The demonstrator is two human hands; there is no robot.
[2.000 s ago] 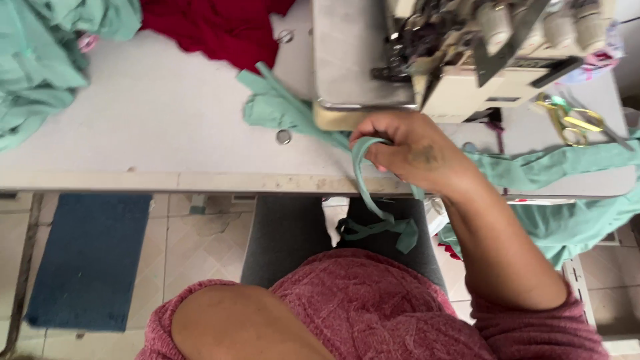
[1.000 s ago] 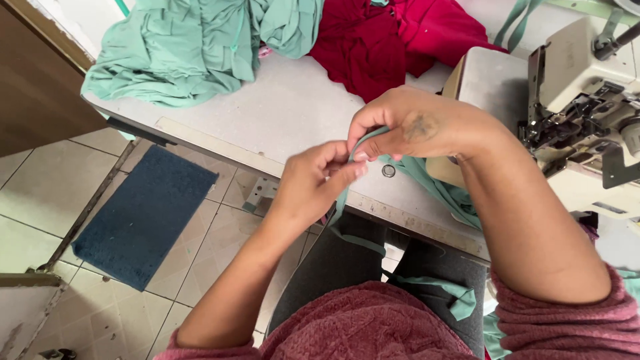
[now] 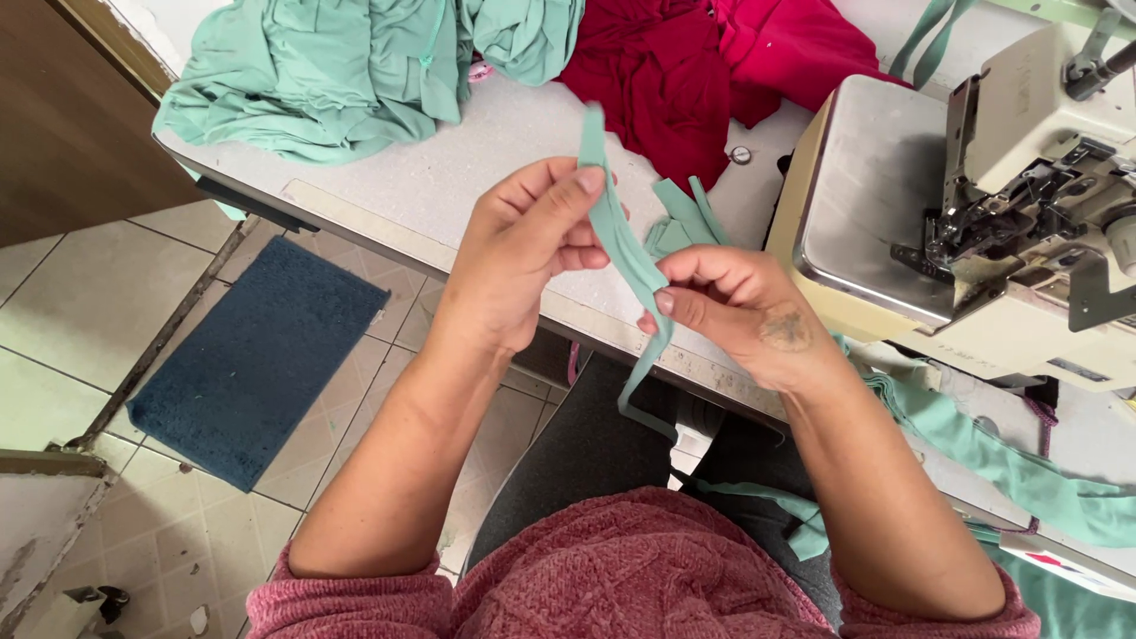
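A narrow mint-green fabric strip (image 3: 621, 232) is stretched between my hands above the table's front edge. My left hand (image 3: 541, 222) pinches it near its upper end, between thumb and fingers. Lower down, my right hand (image 3: 719, 306) grips it with thumb and forefinger. From there the strip hangs over the edge to my lap, where a loose green end (image 3: 803, 524) lies. Behind my right hand, folded green strips (image 3: 682, 217) rest on the table (image 3: 497, 133).
Heaped green fabric (image 3: 311, 80) lies at the back left, beside dark red fabric (image 3: 657, 89). An overlock sewing machine (image 3: 1021, 186) stands on the right. More green fabric (image 3: 1012, 470) trails along the edge below it. A blue mat (image 3: 257, 355) lies on the floor.
Two seconds ago only my right hand was on the strip, by the machine. One second ago both hands were close together; now they are farther apart along it. The view has swung left.
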